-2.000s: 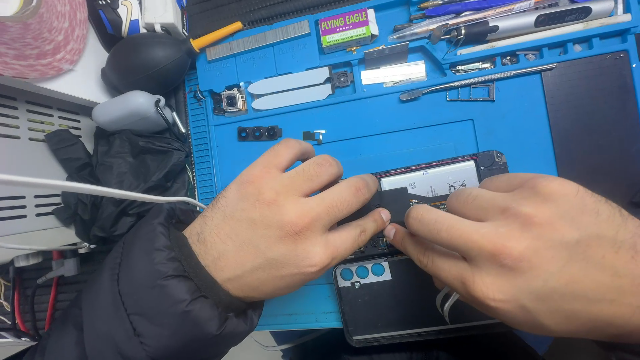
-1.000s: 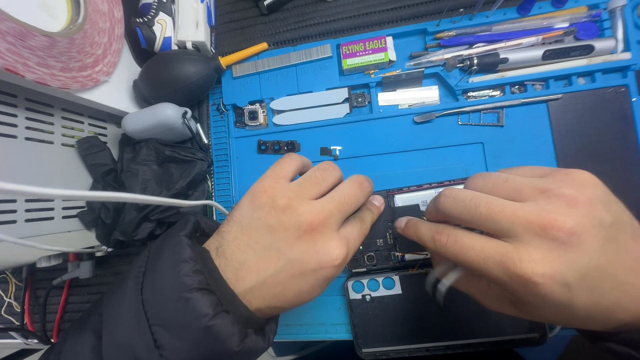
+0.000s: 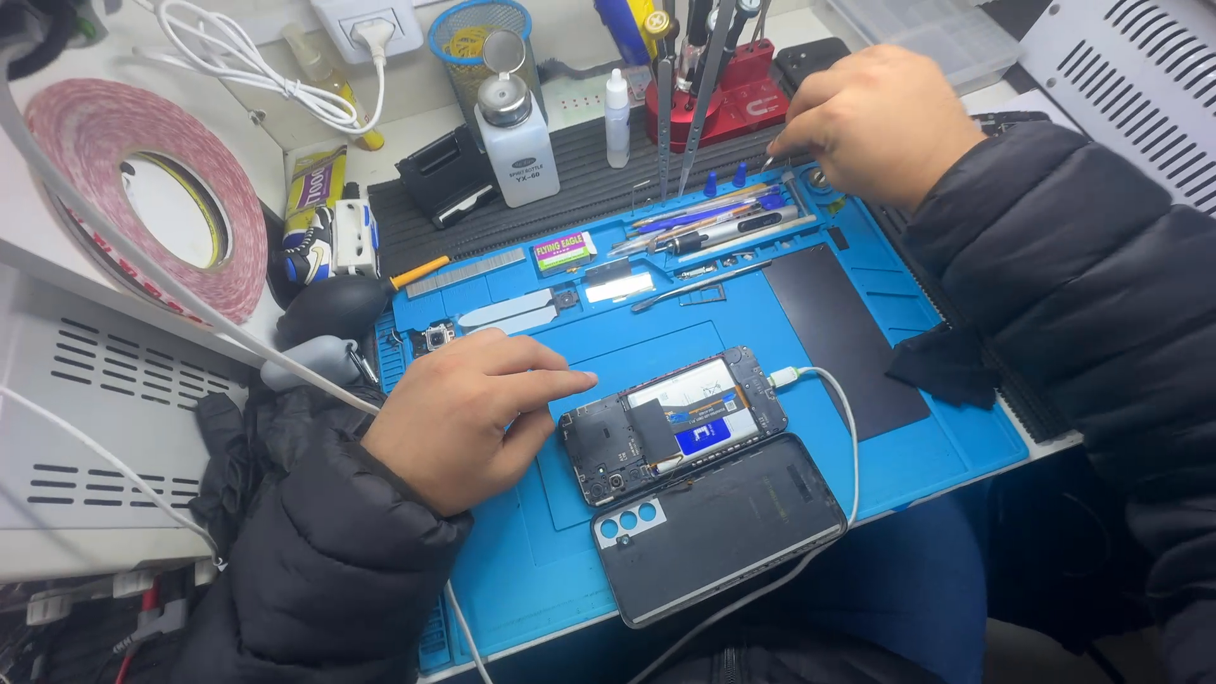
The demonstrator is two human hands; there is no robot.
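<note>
An opened smartphone lies on the blue silicone mat, its battery and dark inner cover showing. A white cable is plugged into its right end. The detached back cover, with three camera holes, lies just below it. My left hand hovers at the phone's upper left corner, fingers apart and holding nothing visible. My right hand is at the mat's far right corner, beside a small round dish. Its thumb and forefinger are pinched near a small pale tip; what they grip cannot be made out.
Tweezers and screwdrivers stand in a red holder. Left of it are a dropper bottle and a dispenser bottle. Pens, blades and a metal spudger lie in the mat's trays. A dark plate is at the right.
My right hand has left the phone and moved to the mat's far right corner. My left hand has come off the phone's inner cover to its left side. The view has swung up and widened.
</note>
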